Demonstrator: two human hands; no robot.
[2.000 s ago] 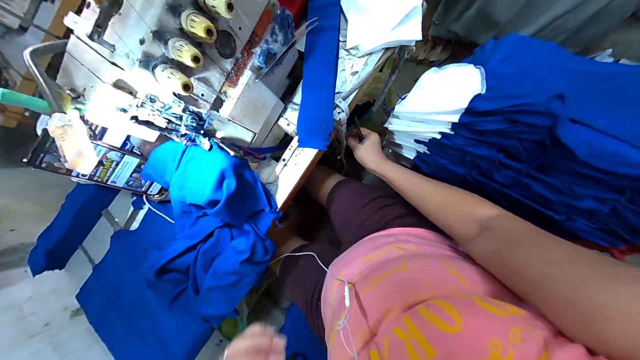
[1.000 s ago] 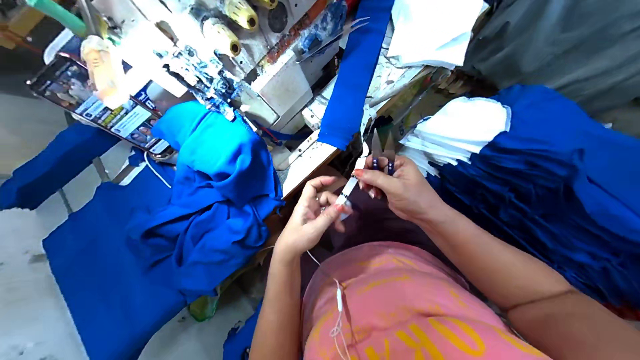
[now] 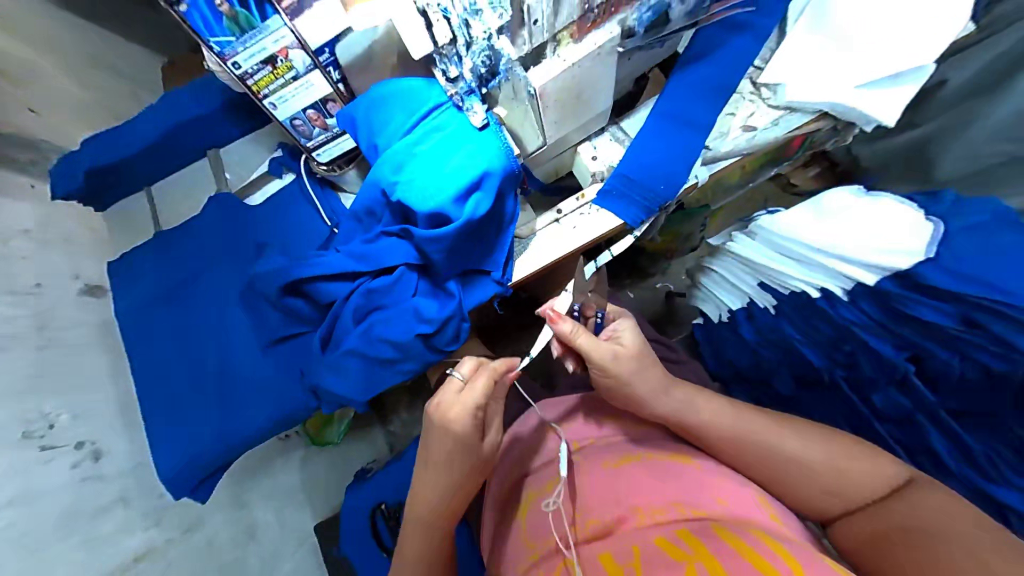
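My left hand (image 3: pixel 468 408), a ring on one finger, pinches the lower end of a narrow white tape (image 3: pixel 552 320) that bears dark marks. Thread snips (image 3: pixel 590 296) with dark handles sit in my right hand (image 3: pixel 612 356), blades up and apart, and its thumb and fingertips also hold the tape. From there the tape runs up to the table edge near a blue fabric strip (image 3: pixel 676 120). Left of my hands, bunched blue fabric (image 3: pixel 416 208) lies under the sewing machine's presser foot (image 3: pixel 476 112) and hangs over the edge.
A phone (image 3: pixel 280 80) with a lit screen stands at the upper left. White fabric pieces (image 3: pixel 872 56) lie at the upper right. A stack of dark blue pieces with white parts (image 3: pixel 824 248) is at the right. A white earphone cord (image 3: pixel 562 460) hangs over the pink shirt.
My left hand, low and away from the right one two seconds ago, came up to the tape. Since one second ago, the hands have moved apart along it. The view has shifted closer.
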